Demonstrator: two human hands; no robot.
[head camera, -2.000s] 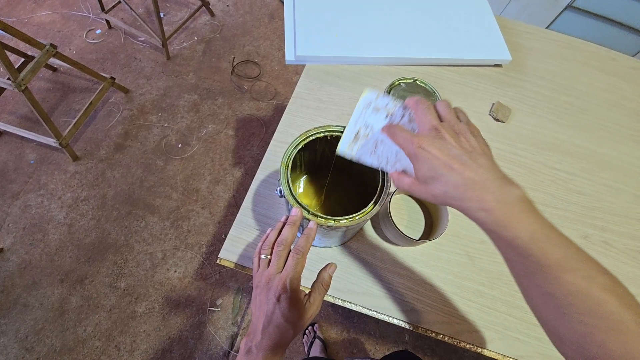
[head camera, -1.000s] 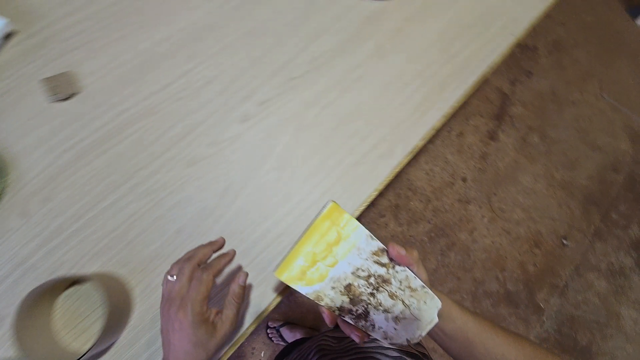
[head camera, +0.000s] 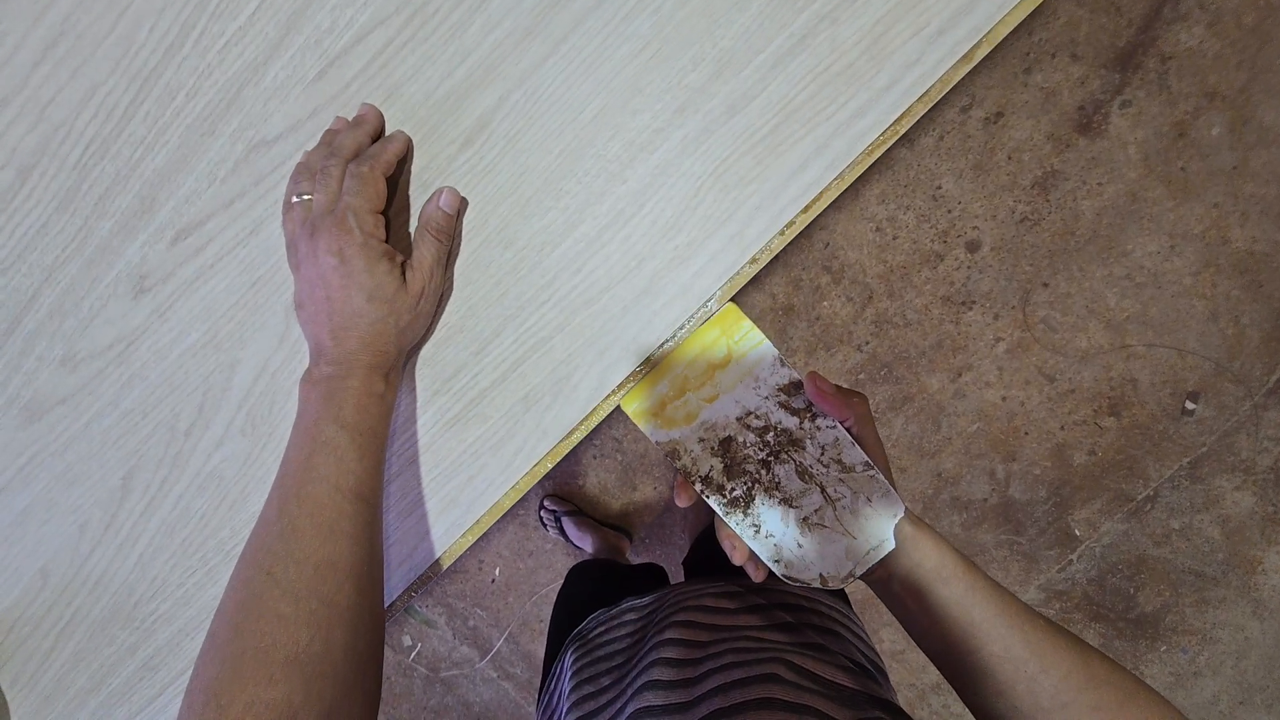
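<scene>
My right hand (head camera: 850, 430) holds a flat white scraper or spreader (head camera: 780, 460), its palm beneath and its thumb along the right side. Brown stains cover the middle of this piece, and yellow glue-like matter coats its far end. That yellow end meets the raw edge (head camera: 560, 450) of a wood-grain board. On the board's pale face (head camera: 620, 180) rests my left hand (head camera: 355, 240), empty, palm down, with the thumb apart from the fingers and a ring on one finger. Part of the board edge near the lower left looks darker and wet.
Below and right of the board lies a brown, stained floor (head camera: 1050, 300) with thin strands and a small light scrap (head camera: 1190, 403) on it. My sandalled foot (head camera: 585, 525) stands close under the board's edge.
Two seconds ago my right hand held the white piece over an open can; now it is at the board's edge. My left hand has come down on the board. The view has swung far to the right.
</scene>
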